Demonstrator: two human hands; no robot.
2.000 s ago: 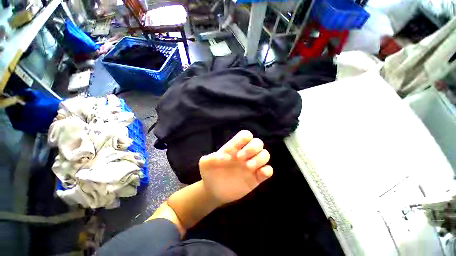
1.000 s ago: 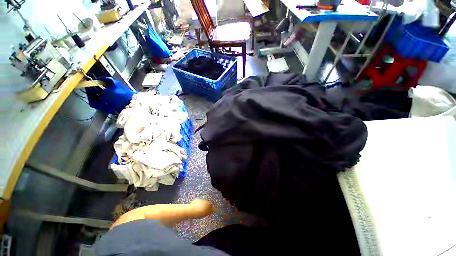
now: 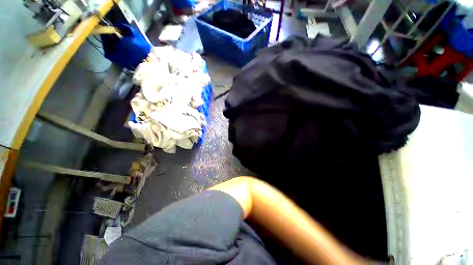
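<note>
A large pile of black cloth (image 3: 321,98) lies bunched in front of me, against the left end of the white table (image 3: 433,181), and hangs down in dark folds. My left forearm, below a dark grey sleeve, reaches toward the bottom right over the dark area. My left hand is cut off or hidden at the bottom edge, so its fingers do not show. My right hand is not in view.
Off-white cloth (image 3: 168,98) is heaped in a blue crate on the floor at left. Another blue crate (image 3: 236,33) behind it holds black cloth. A yellow-edged table (image 3: 49,77) curves along the far left. A red plastic item (image 3: 438,59) stands at the upper right.
The view has swung left and down. My left arm, earlier raised with the hand showing, now stretches toward the bottom right with the hand out of sight. The black pile appears further right.
</note>
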